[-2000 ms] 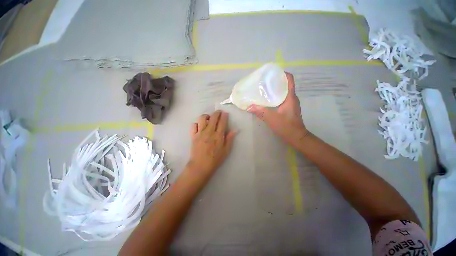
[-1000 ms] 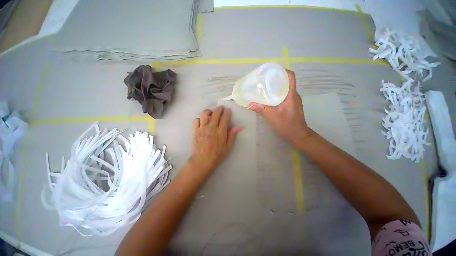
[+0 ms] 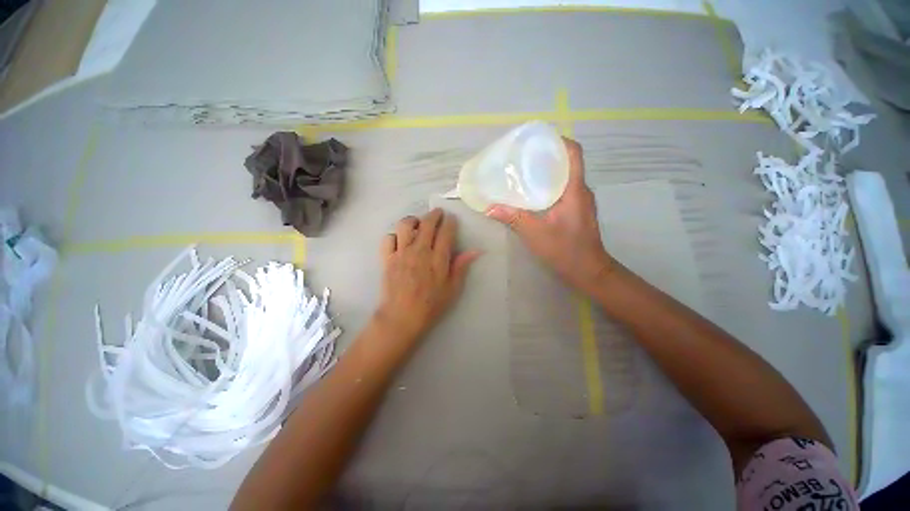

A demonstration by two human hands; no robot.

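My right hand [image 3: 564,225] is closed around a clear squeeze glue bottle [image 3: 517,172] with pale yellowish liquid. The bottle lies tilted on its side in the air, its thin nozzle pointing left, just above my left fingertips. My left hand [image 3: 424,264] lies palm down, fingers apart, on a beige panel [image 3: 649,225] nearly the colour of the table. The panel has two arms around a U-shaped gap. Whether the nozzle touches the panel I cannot tell.
A dark crumpled rag [image 3: 297,182] lies left of the hands, above a heap of long white strands [image 3: 220,364]. Short white strips [image 3: 806,235] lie in piles at the right, beside white cut panels [image 3: 891,259]. A grey-beige fabric stack [image 3: 249,55] is at the far left. Yellow tape [image 3: 439,121] marks the table.
The bottle and my right hand have shifted very slightly left and up. My left hand has stayed nearly in place. The view has moved slightly.
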